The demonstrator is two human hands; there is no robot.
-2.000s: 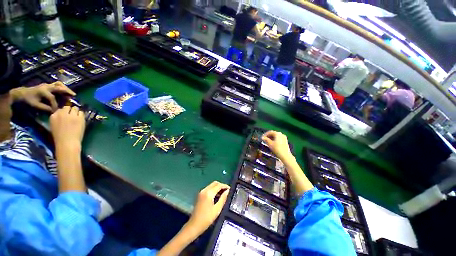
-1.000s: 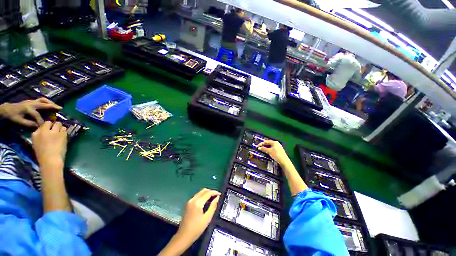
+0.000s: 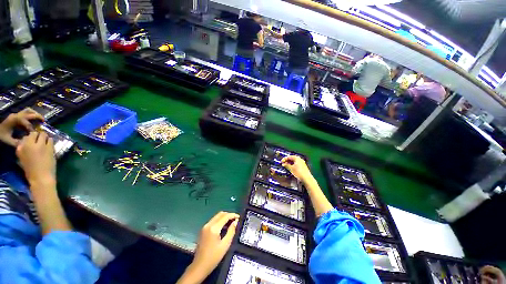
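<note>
A long black foam tray (image 3: pixel 235 244) stands in front of me with several silver-and-black phone frames (image 3: pixel 273 235) in a row of pockets. Orange strips show inside the frames. My right hand (image 3: pixel 297 167) is over the far pockets, fingertips pinched together low at the second frame from the far end. Anything between those fingertips is too small to tell. My left hand (image 3: pixel 215 238) is at the tray's left edge, thumb and fingers curled around a dark area. I cannot tell whether that is dark parts or shadow.
Left of the tray, pale sticks (image 3: pixel 161 173) and thin dark pieces lie on the green mat. Behind are a clear bag (image 3: pixel 160 131) and blue bin (image 3: pixel 106 124). A neighbour's hands (image 3: pixel 36 150) hold a frame. More trays (image 3: pixel 363 208) and white paper (image 3: pixel 424 233) are right.
The view has shifted, so the bench things sit further left. My right hand has come slightly nearer along the tray, from the far end pockets. My left hand has stayed at the tray edge.
</note>
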